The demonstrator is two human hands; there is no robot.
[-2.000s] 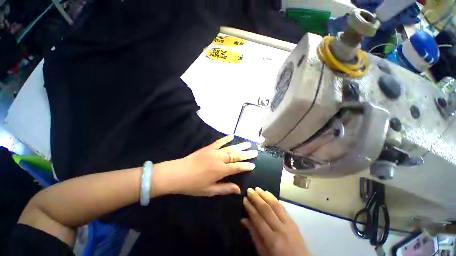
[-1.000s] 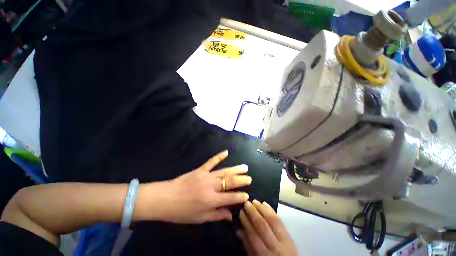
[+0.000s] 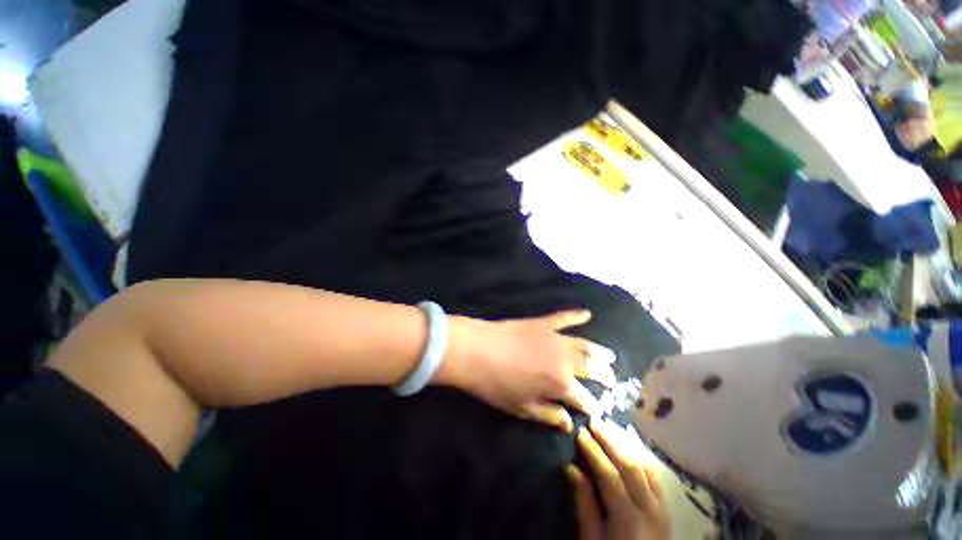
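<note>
Black fabric (image 3: pixel 348 211) covers most of the table and runs up to the sewing machine head (image 3: pixel 781 422) at the lower right. My left hand (image 3: pixel 527 364) lies on the fabric, palm down with the fingers spread, beside the machine head; its fingertips are washed out by glare. It wears a ring and a pale bracelet. My right hand (image 3: pixel 622 485) is at the bottom edge, partly cut off, its fingertips on the fabric just below my left hand. The needle and presser foot cannot be made out.
Yellow labels (image 3: pixel 597 167) are stuck on the white tabletop (image 3: pixel 675 248). A blue bin (image 3: pixel 74 227) with a green part stands at the left. Dark blue cloth (image 3: pixel 860 227) and a green item (image 3: pixel 762 169) lie behind the table. A person's hand (image 3: pixel 916 121) shows at the upper right.
The view has turned and shifted, so the machine head now sits lower right and shows its end face. The scissors and phone are out of view. My hands are still on the fabric, close together.
</note>
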